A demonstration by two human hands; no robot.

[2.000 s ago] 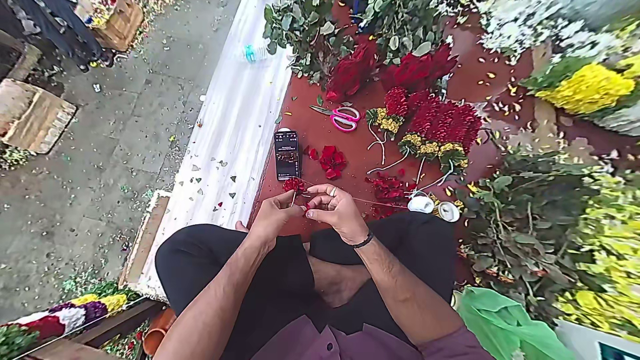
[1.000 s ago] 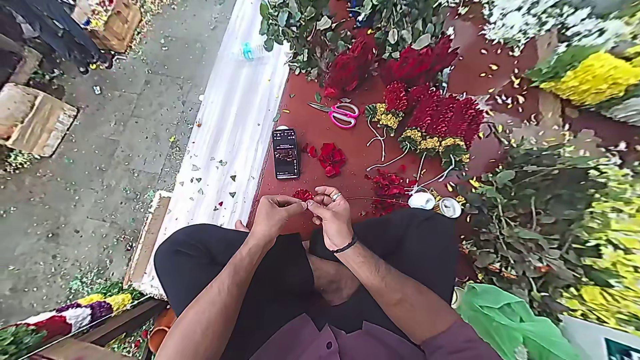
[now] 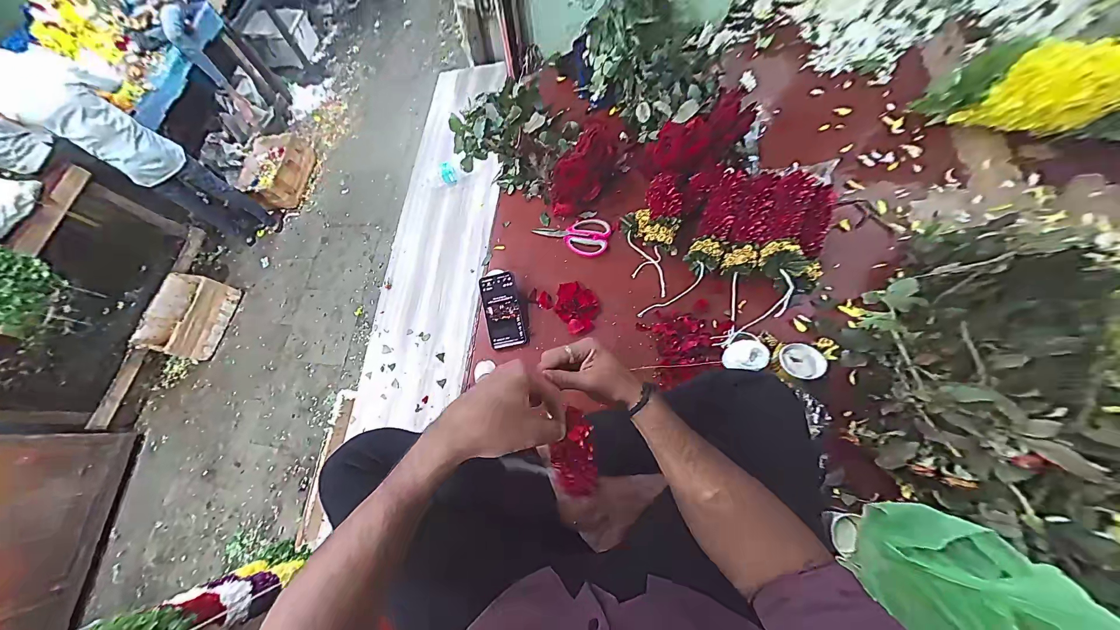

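Note:
My left hand (image 3: 507, 409) is closed at the top of a short string of red petals (image 3: 575, 455), which hangs over my lap. My right hand (image 3: 593, 371) pinches a thin thread (image 3: 674, 365) just beside it; the thread runs right to a white spool (image 3: 745, 353). A second white round item (image 3: 802, 360) lies next to the spool. Loose red petals (image 3: 682, 343) lie beyond my right hand, and a red petal clump (image 3: 577, 306) sits ahead. To its left is a smartphone (image 3: 504, 310). Pink-handled scissors (image 3: 586, 237) lie farther off.
Finished red garlands (image 3: 766, 206) with yellow ends and white cords lie beyond, beside red roses (image 3: 588, 166). Leafy stems (image 3: 971, 385) and a green plastic sheet (image 3: 954, 560) are at right, yellow flowers (image 3: 1041, 87) at upper right. A person (image 3: 114, 131) bends at upper left.
The red petal string now hangs below my hands; earlier only a small red part showed at my fingertips. The view has shifted, bringing the person at upper left more into sight.

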